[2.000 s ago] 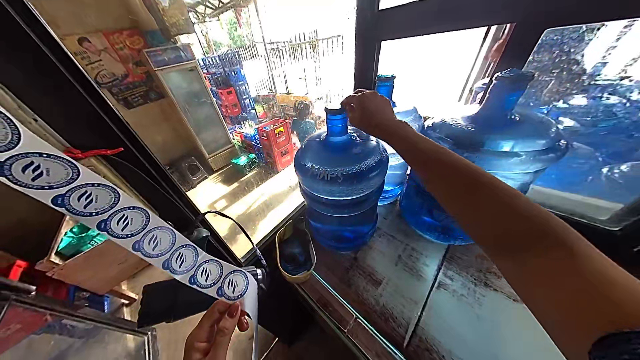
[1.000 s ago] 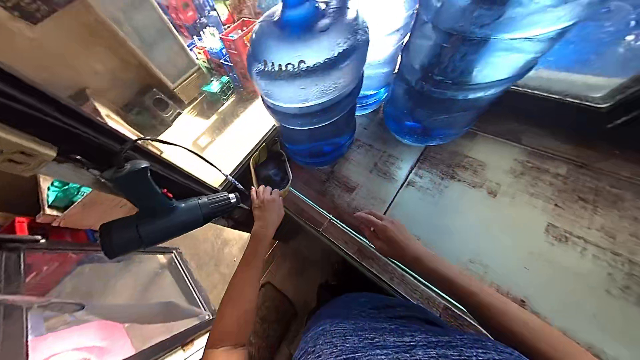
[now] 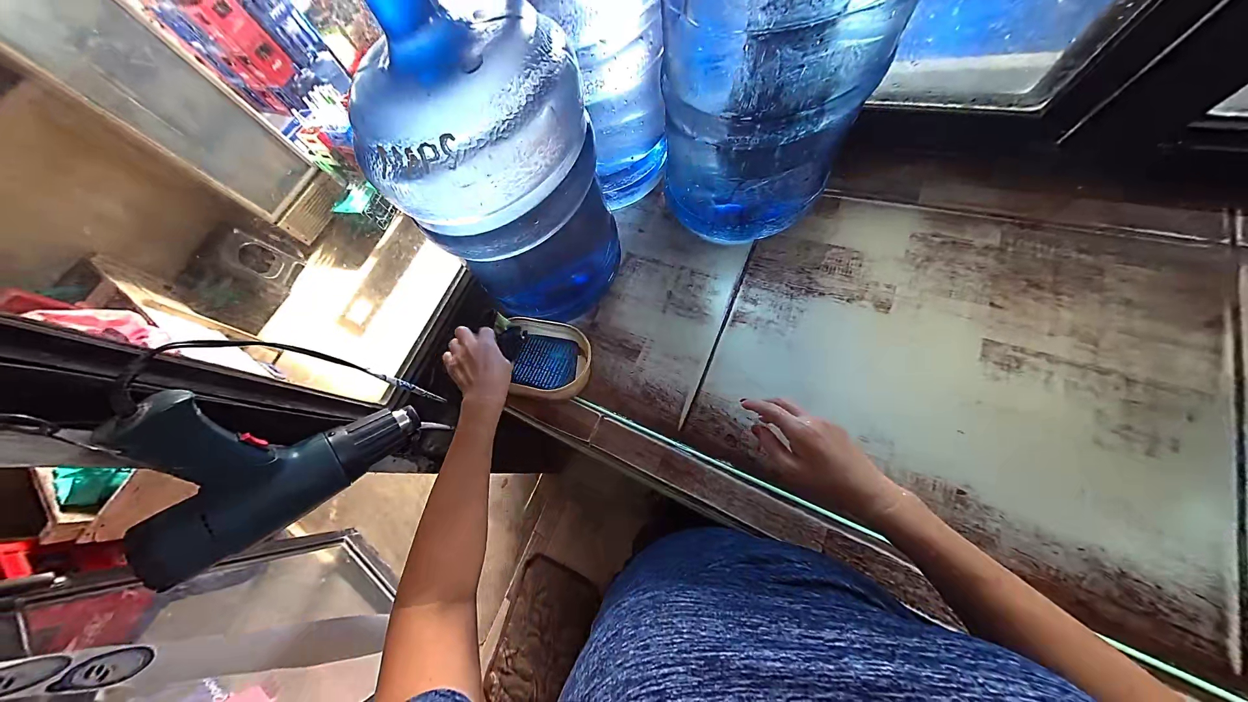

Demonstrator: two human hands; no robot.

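At the left end of the tiled counter (image 3: 877, 390), my left hand (image 3: 478, 366) is closed around a small dark object at the edge of a shallow oval tray (image 3: 584, 369). The object's kind is unclear. A dark textured pad (image 3: 546, 362) lies in the tray. My right hand (image 3: 809, 448) rests low over the counter near its front edge, fingers apart and holding nothing. A large blue plastic water jug (image 3: 487, 166) stands just behind the tray, with two more jugs (image 3: 619, 97) (image 3: 770, 117) to its right.
A dark heat gun (image 3: 263, 478) with a cord hangs at the left, its nozzle toward my left forearm. Part of a label strip (image 3: 88, 668) shows at the lower left. Window frames (image 3: 1063, 107) border the counter, and crates (image 3: 244, 44) stand outside.
The label strip was held up by my left hand two seconds ago; that hand is now at the tray. My right hand has left the jug's neck and come down to the counter. The view has tilted down.
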